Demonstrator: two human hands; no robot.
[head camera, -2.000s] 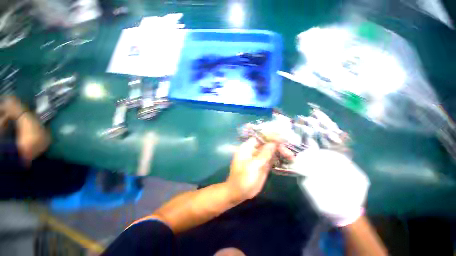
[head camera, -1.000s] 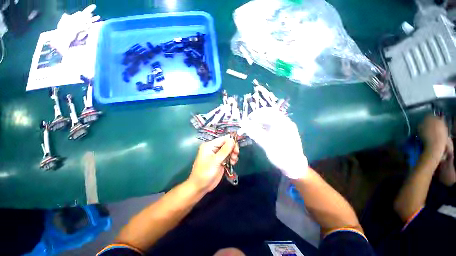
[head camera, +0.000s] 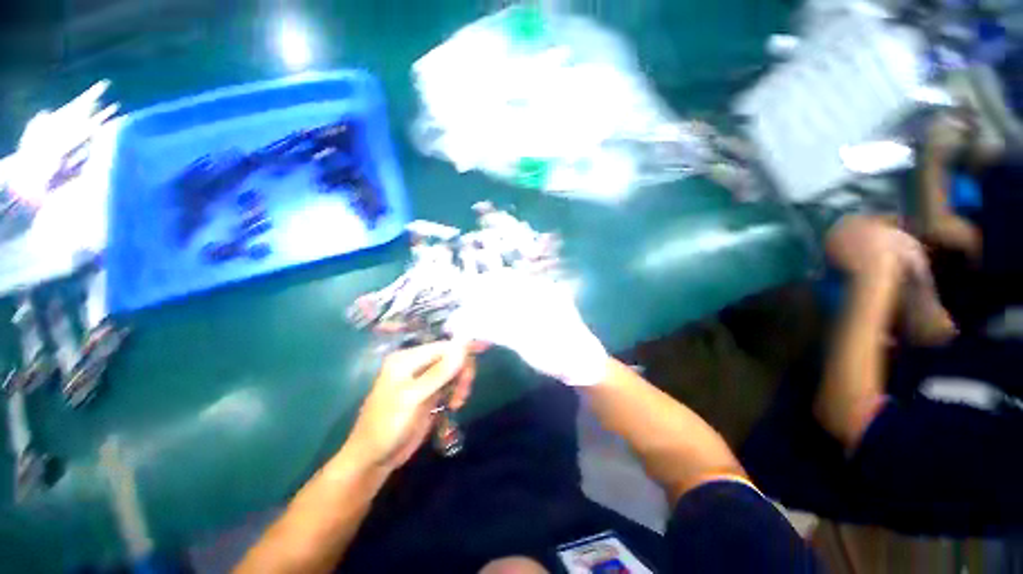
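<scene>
My left hand (head camera: 409, 398), bare, holds a wired base assembly (head camera: 448, 433) whose disc-like base hangs below my fingers near the bench's front edge. My right hand (head camera: 533, 325), in a white glove, is just right of it, its fingertips meeting the left fingers at the unit's upper end; what the right fingers grip is hidden by blur. A pile of wired base assemblies (head camera: 409, 294) lies right behind my hands, partly covered by the glove. A blue parts tray (head camera: 260, 280) with dark connector housings (head camera: 247, 224) stands behind left.
A clear plastic bag (head camera: 538, 107) with white contents lies behind the pile. Several assemblies (head camera: 84, 364) and a white instruction sheet (head camera: 51, 224) are at left, a pale strip (head camera: 123, 493) at the front left. A light-grey machine (head camera: 830, 107) and a neighbour's hands (head camera: 881, 258) are at right.
The view has swung to the right, so tray and bag appear further left and the neighbour shows more. Both hands stay together at the held unit, in front of the pile.
</scene>
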